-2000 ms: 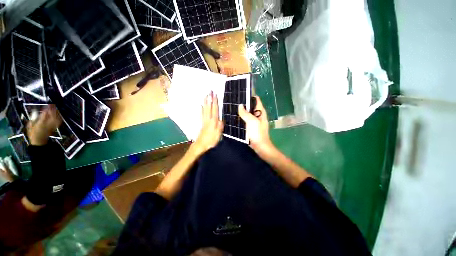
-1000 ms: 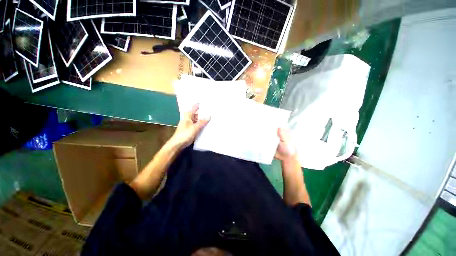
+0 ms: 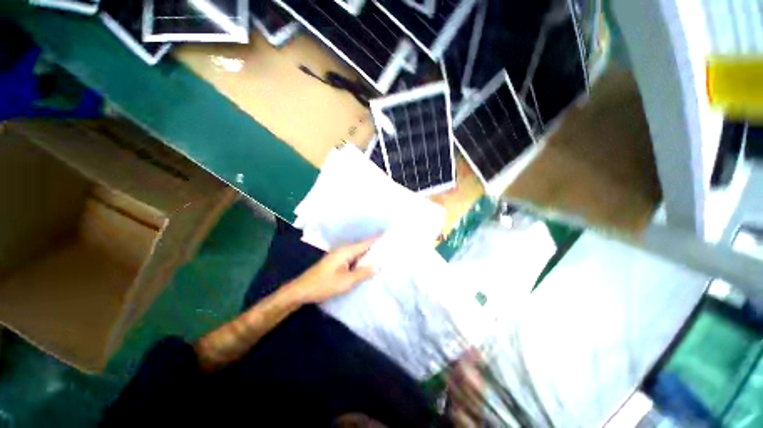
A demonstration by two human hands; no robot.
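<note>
My left hand holds a stack of white foam sleeves at the bench's front edge, thumb on top. Soft white sheet material spreads over my lap below the stack. My right hand is low at the right, blurred, beside streaky white material; its grip cannot be made out. A solar panel lies just behind the stack, with more framed panels heaped behind it. A short black cable lies on the cardboard sheet.
An open carton stands on the green floor at the left. A white plastic bag is right of the bench. A raised white shelf with a yellow item is at the upper right. Something blue shows at the upper left.
The view has turned and shifted right. The white stack is now in my left hand alone, and my right hand has moved down and away from it. The raised shelf has come into view.
</note>
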